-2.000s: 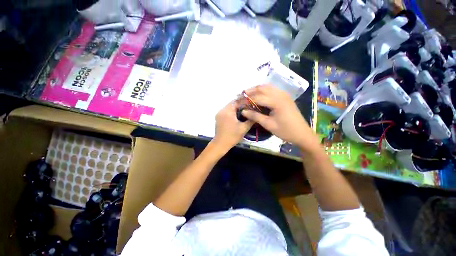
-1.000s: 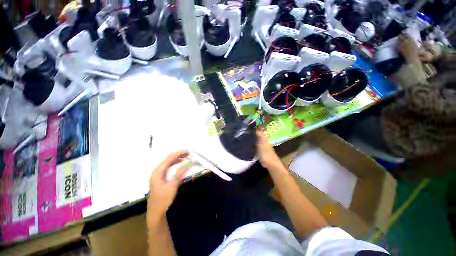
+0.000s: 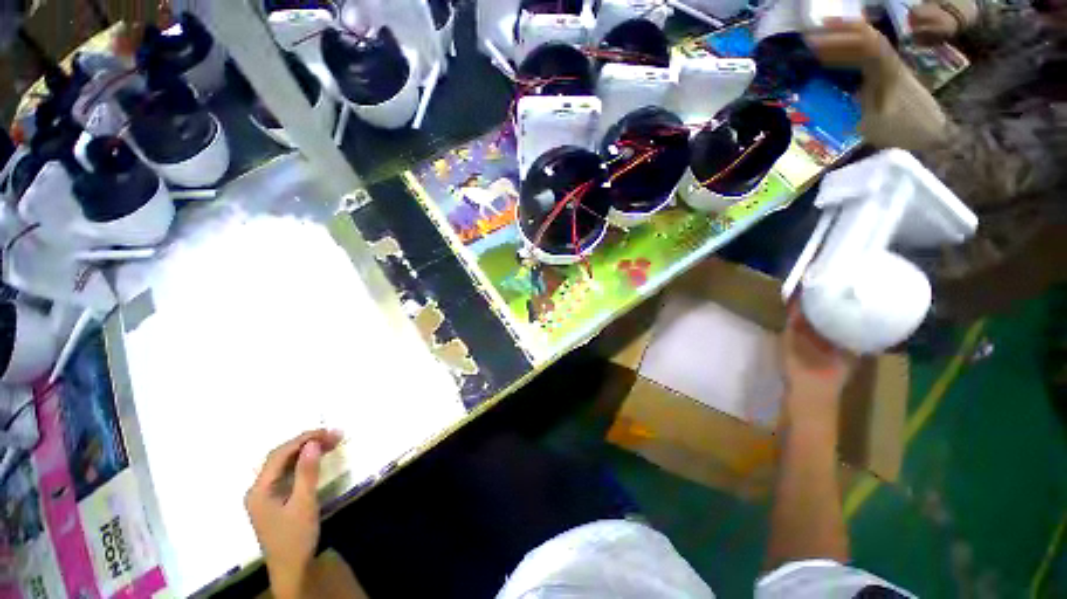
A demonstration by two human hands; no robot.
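Note:
My right hand (image 3: 816,358) holds a white camera housing (image 3: 868,302) up at the right, above the open brown carton. The housing's round white back faces me, and its bracket arm points up and right; its inside is hidden. My left hand (image 3: 291,491) is over the front edge of the bright white work mat (image 3: 281,339), thumb and index finger close together, with nothing clearly seen in it. Part-finished units (image 3: 565,201) with black faces and loose red wires stand in rows on the cartoon mat (image 3: 532,293).
More white housings (image 3: 121,193) with black faces stand at the back left. A pale metal post (image 3: 275,88) rises behind the mat. An open brown carton (image 3: 690,435) is below the bench. Another person's hand (image 3: 852,47) and sleeve are at the upper right. Printed pink sheets (image 3: 73,515) lie left.
The housing has moved from the bench edge out to the right in my right hand. My left hand has come away from it, down and left. The view has turned right.

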